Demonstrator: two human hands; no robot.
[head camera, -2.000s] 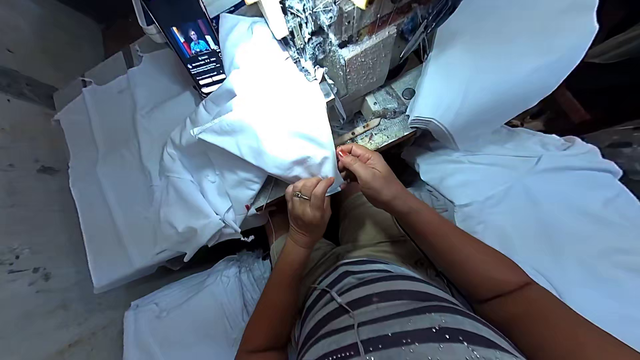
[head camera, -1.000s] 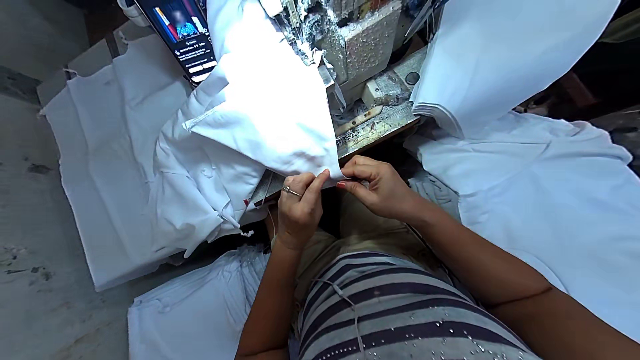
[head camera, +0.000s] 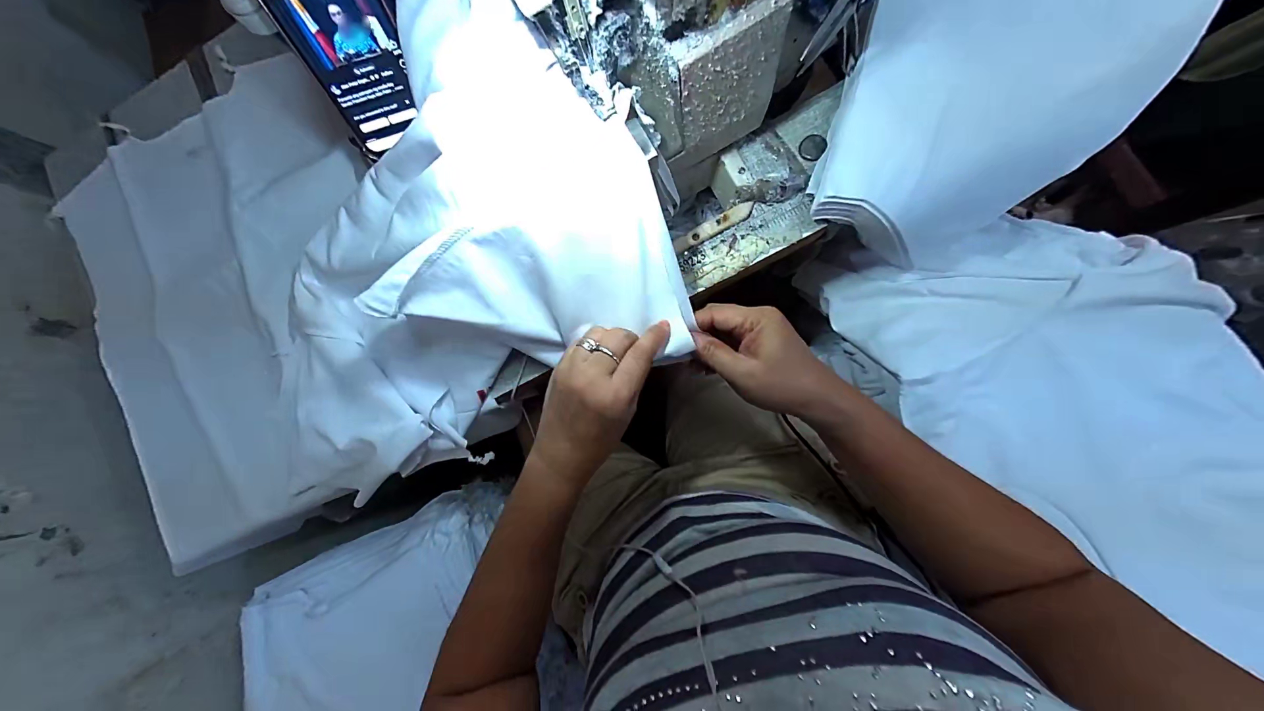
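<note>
A white fabric piece (head camera: 553, 227) with a stitched seam lies over the bed of a sewing machine (head camera: 706, 74), brightly lit near the needle area. With a ring on one finger, my left hand (head camera: 597, 395) pinches the near edge of this fabric. Just to its right, my right hand (head camera: 760, 355) grips the corner of the same edge between thumb and fingers. The fabric's far part covers the machine's presser area, so what lies beneath is hidden.
A lit smartphone (head camera: 346, 69) leans at the upper left. White cloth panels (head camera: 188, 326) hang over the table at left. More white fabric (head camera: 346, 612) lies below. At right are folded white cloth (head camera: 968, 109) and a large white pile (head camera: 1076, 395). Lint coats the machine.
Both hands stay at the fabric's near edge. The right hand's fingers have shifted along the corner, and its thumb and index finger have changed their pinch.
</note>
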